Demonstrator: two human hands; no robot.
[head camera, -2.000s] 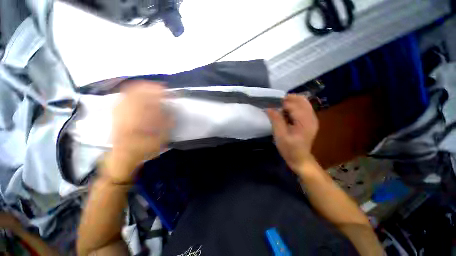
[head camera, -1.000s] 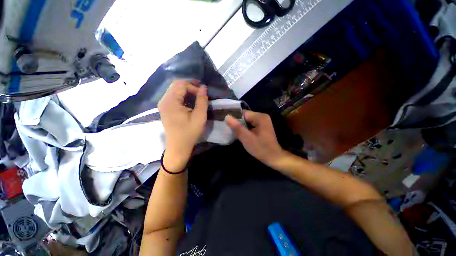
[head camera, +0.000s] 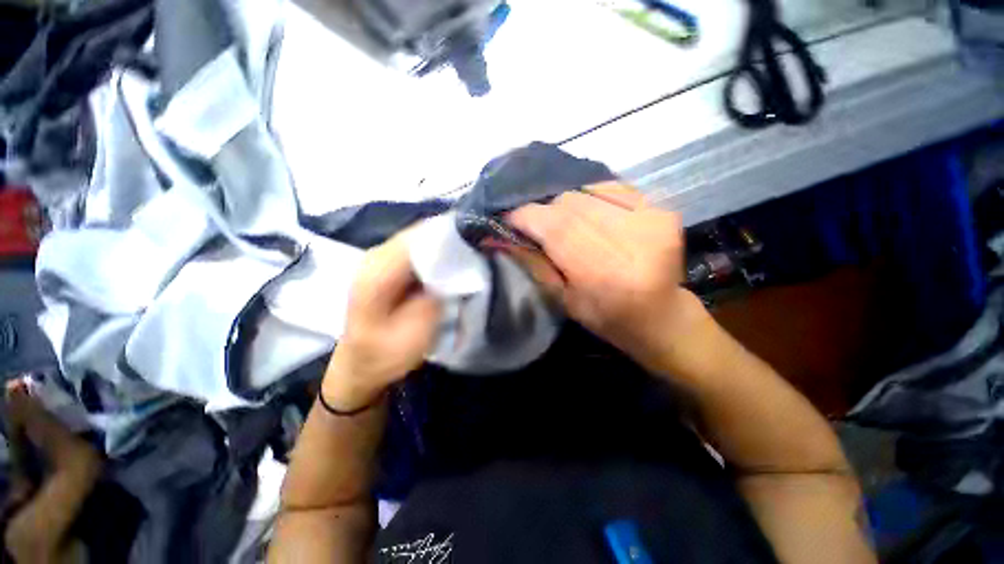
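Observation:
The garment (head camera: 198, 286), light grey with dark grey parts, bunches at the left and runs across to my hands. Its tube-like end (head camera: 495, 331), light grey with a dark band, is folded between my hands. A dark grey panel (head camera: 539, 171) curls over the top of it. My left hand (head camera: 385, 320), blurred, grips the light grey cloth on the left side. My right hand (head camera: 617, 253) holds the dark edge on the right, some fingers hidden in the opening.
The sewing machine head (head camera: 407, 28) is cut off at the top. Black scissors (head camera: 774, 72) and a small yellow-green and blue tool (head camera: 661, 20) lie on the white table (head camera: 374, 132). Another person's hand (head camera: 50, 474) shows at lower left. Grey garment pieces (head camera: 936, 364) hang at right.
The tube end and dark panel, spread flatter before, are now folded up and bunched between my hands. My right hand has moved up onto the dark edge. The view has shifted.

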